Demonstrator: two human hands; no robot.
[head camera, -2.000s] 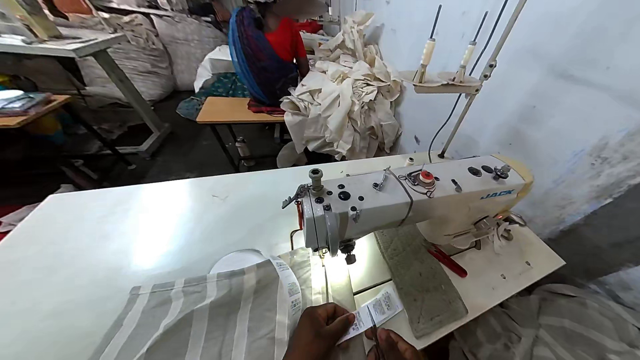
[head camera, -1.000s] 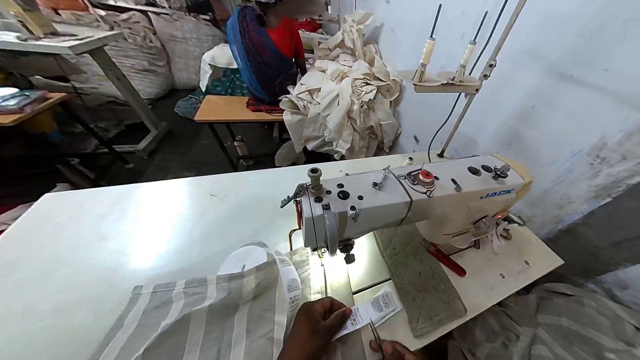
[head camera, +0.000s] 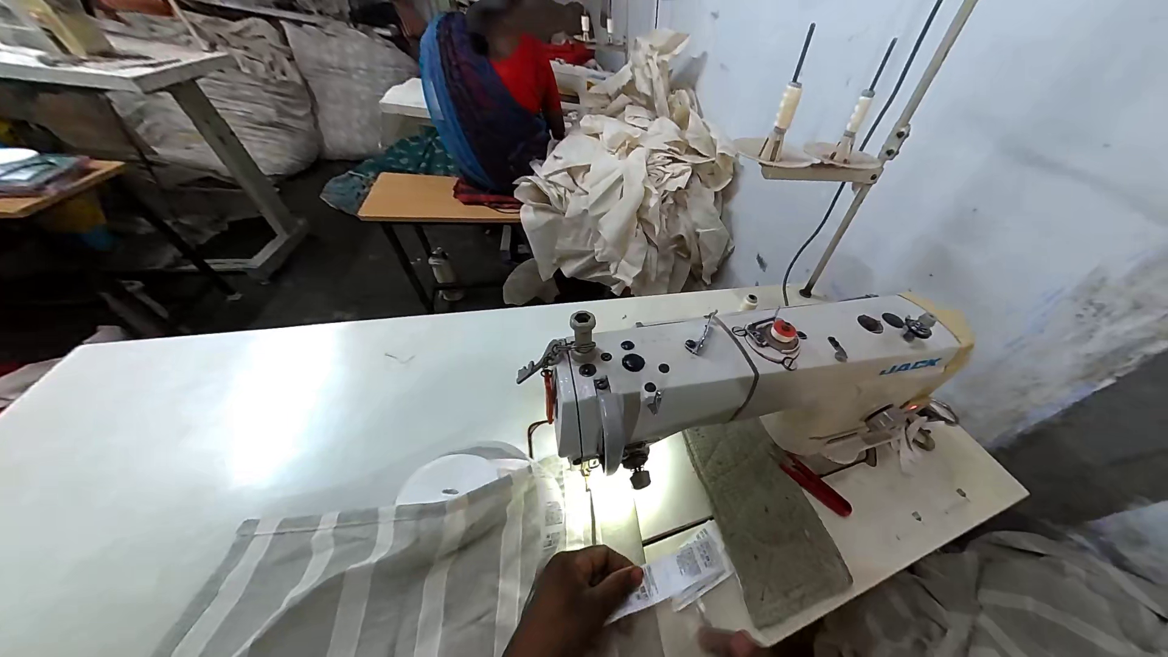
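In the head view, my left hand (head camera: 577, 598) pinches a white printed label strip (head camera: 680, 568) just in front of the sewing machine's needle area. The Jack sewing machine (head camera: 675, 374) stands lit at its presser foot (head camera: 587, 467). Grey and white striped fabric (head camera: 392, 579) lies to the left of the hand, its upper right corner near the foot, with another printed white tape along that edge. My right hand (head camera: 730, 641) is blurred at the bottom edge, below the label; whether it holds anything cannot be told.
A grey-green pad (head camera: 771, 529) and a red-handled tool (head camera: 817, 484) lie right of the needle. A white disc (head camera: 449, 479) is behind the fabric. More striped fabric (head camera: 1013, 593) is at lower right. A thread stand (head camera: 821, 173) rises behind. Beyond sit a person (head camera: 497, 91) and heaped cream cloth (head camera: 639, 182).
My right hand has moved down from the label toward the bottom edge; a second ago it held a slim metal tool at the label. My left hand keeps its pinch on the label.
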